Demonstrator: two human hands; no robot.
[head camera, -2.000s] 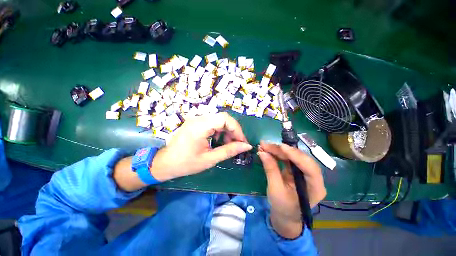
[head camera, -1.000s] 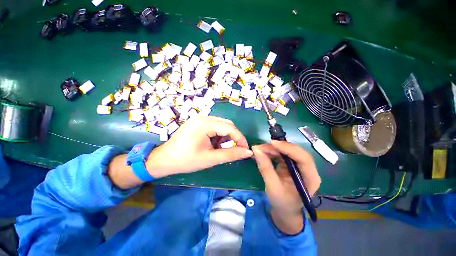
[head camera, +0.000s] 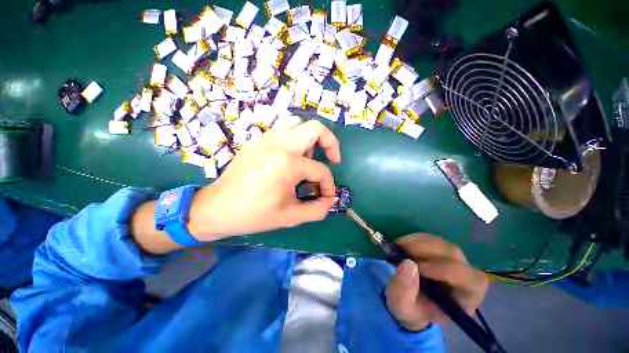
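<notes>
My left hand (head camera: 265, 183) is over the mat near the front edge, its thumb and forefinger closed at a small black device unit (head camera: 341, 199). A dark rounded part (head camera: 308, 191) shows between its fingers. My right hand (head camera: 434, 279) holds the soldering iron (head camera: 387, 249) by its black handle. The iron's tip points up-left and is at or just beside the unit; contact is too small to tell. Any wire in my left fingertips is hidden. A large pile of white battery cells (head camera: 258, 76) with yellow-orange bands lies just beyond my hands.
A black fan (head camera: 493, 114) with a wire grille stands at the right, beside a tan round pot (head camera: 567, 180). A flat blade with a white handle (head camera: 476, 200) lies nearer. A solder spool (head camera: 24, 152) is at the left edge, a unit with one cell (head camera: 72, 96) beyond it.
The iron has swung from pointing away to pointing at the unit between my left fingertips. My right hand has moved right, apart from my left. The view has moved closer to the mat.
</notes>
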